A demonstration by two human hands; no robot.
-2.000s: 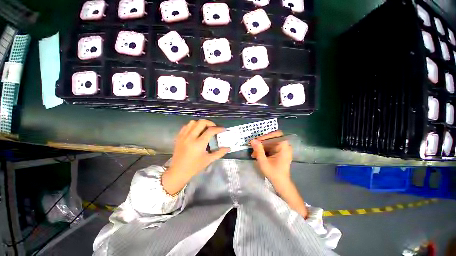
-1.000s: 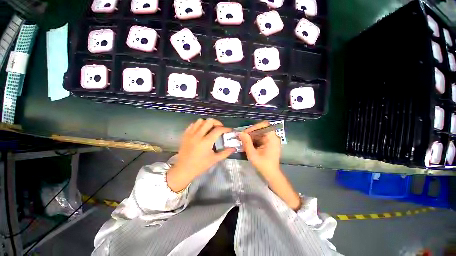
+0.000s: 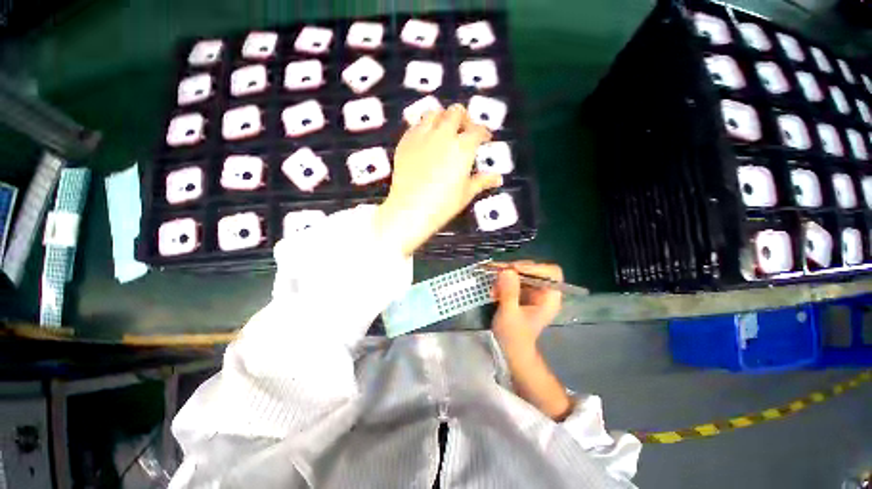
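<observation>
White square housings with dark round centres sit in the pockets of the black tray point(image 3: 277, 256). My left hand point(image 3: 435, 172) reaches over the tray's right part, thumb and finger at the left edge of one white housing point(image 3: 496, 159) in the right-hand column. My right hand point(image 3: 526, 304) holds thin tweezers point(image 3: 555, 284), their tip at the top edge of a dotted sticker sheet point(image 3: 464, 292). The sheet lies at the bench edge, its left end plain pale green. My left sleeve and arm hide parts of the front row.
A tall black tray stack point(image 3: 660, 215) with housings on top stands at the right. A pale-blue strip point(image 3: 124, 224), banded dotted sheets point(image 3: 63, 239) and a grey-white strip point(image 3: 33, 215) lie at the left. Blue bins point(image 3: 765, 336) and yellow-black tape point(image 3: 765, 417) are below the bench.
My left hand has moved from the bench edge up over the tray. The pocket that was empty in the right-hand column now holds a housing. More of the sticker sheet shows. The view has shifted.
</observation>
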